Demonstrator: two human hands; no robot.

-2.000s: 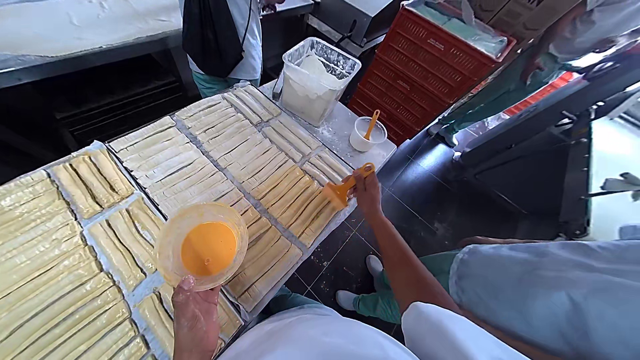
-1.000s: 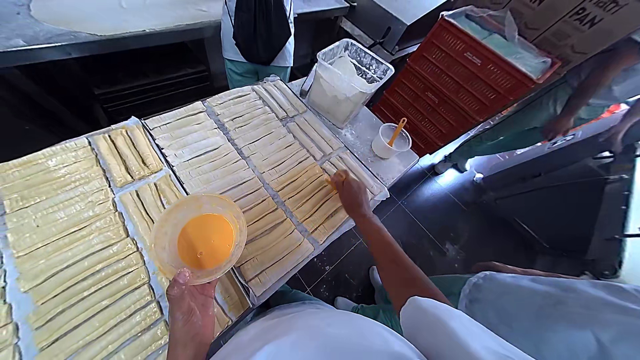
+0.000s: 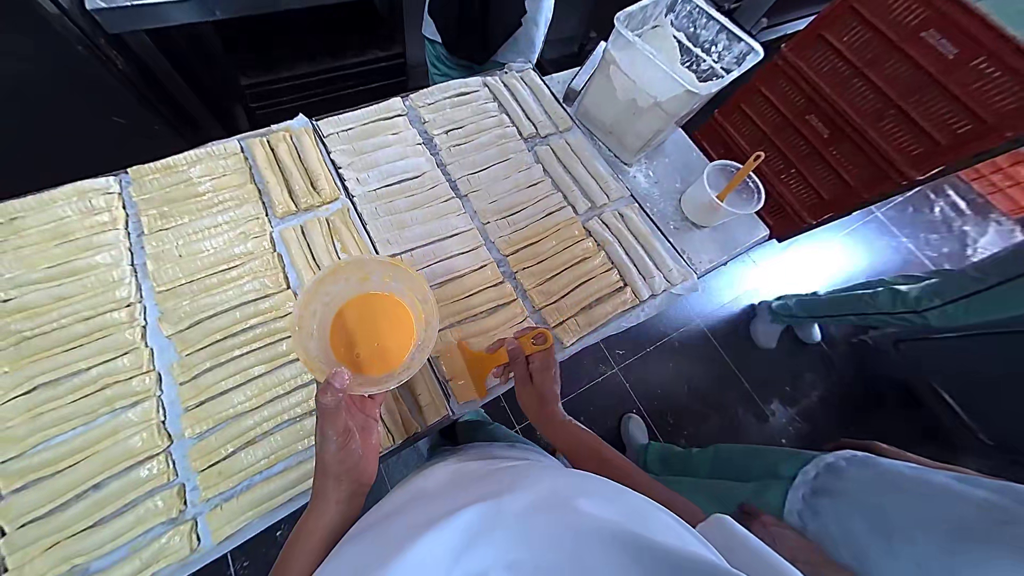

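My left hand (image 3: 348, 428) holds up a translucent plastic bowl (image 3: 308, 320) of orange-yellow liquid, likely egg wash, over the trays. In my right hand (image 3: 532, 376) is the orange handle of a wide pastry brush (image 3: 478, 370). Its bristles lie over dough strips at the near edge of the right tray. Rows of long dough strips (image 3: 416, 208) cover that tray; those nearer me look yellow and wet, the farther ones pale. More glossy yellow dough strips (image 3: 224, 320) lie in rows on lined trays to the left.
A square plastic tub of white flour (image 3: 640, 96) stands at the table's far right. Near it is a small white cup (image 3: 704, 200) with an orange-handled utensil. Red crates (image 3: 864, 104) are stacked beyond. A co-worker's legs (image 3: 720, 472) are close on my right; another person stands across the table.
My right hand and the brush have moved from the right columns of the right tray to its near-left part. The left hand still holds the bowl. The view has shifted.
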